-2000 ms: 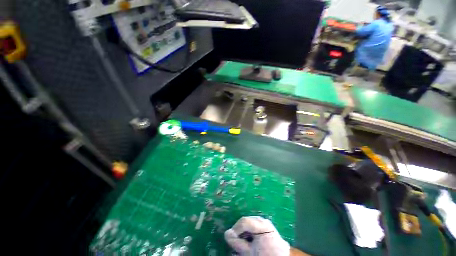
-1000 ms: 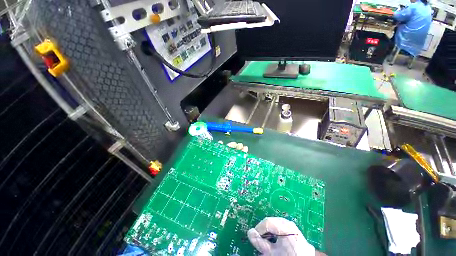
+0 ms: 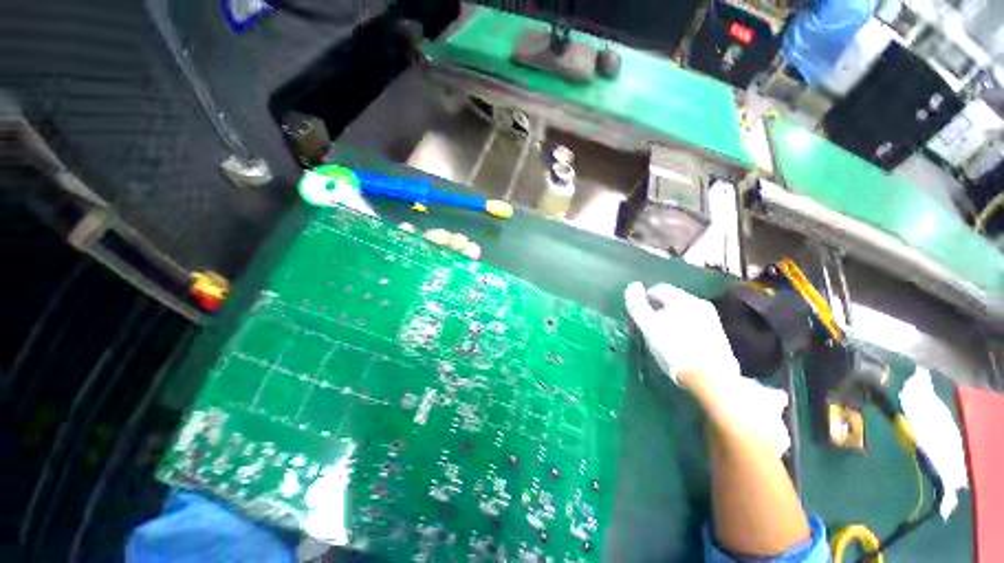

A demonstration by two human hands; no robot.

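Note:
A large green circuit board (image 3: pixel 385 385) with small parts lies on the dark green mat (image 3: pixel 550 260). My right hand (image 3: pixel 683 333), in a white glove, is just off the board's far right edge. Its fingertips are bent together. The image is blurred, and I cannot tell whether tweezers are in the fingers. At the bottom left a blue sleeve (image 3: pixel 209 533) of my left arm lies against the board's near edge. My left hand is mostly cut off or hidden there, and its grip does not show.
Behind the board are a white-and-green reel (image 3: pixel 328 187), a blue tool with yellow end (image 3: pixel 429 195) and beige lumps (image 3: pixel 446 241). A black cylinder (image 3: pixel 760 330), a brownish-gold sponge tray (image 3: pixel 846 427) and a cable are right. Beyond stand a bottle (image 3: pixel 558 189) and a grey box (image 3: pixel 668 203).
My right hand has moved from over the board to beyond its right edge, and more forearm shows. The view has shifted; my left sleeve shows more at the bottom left.

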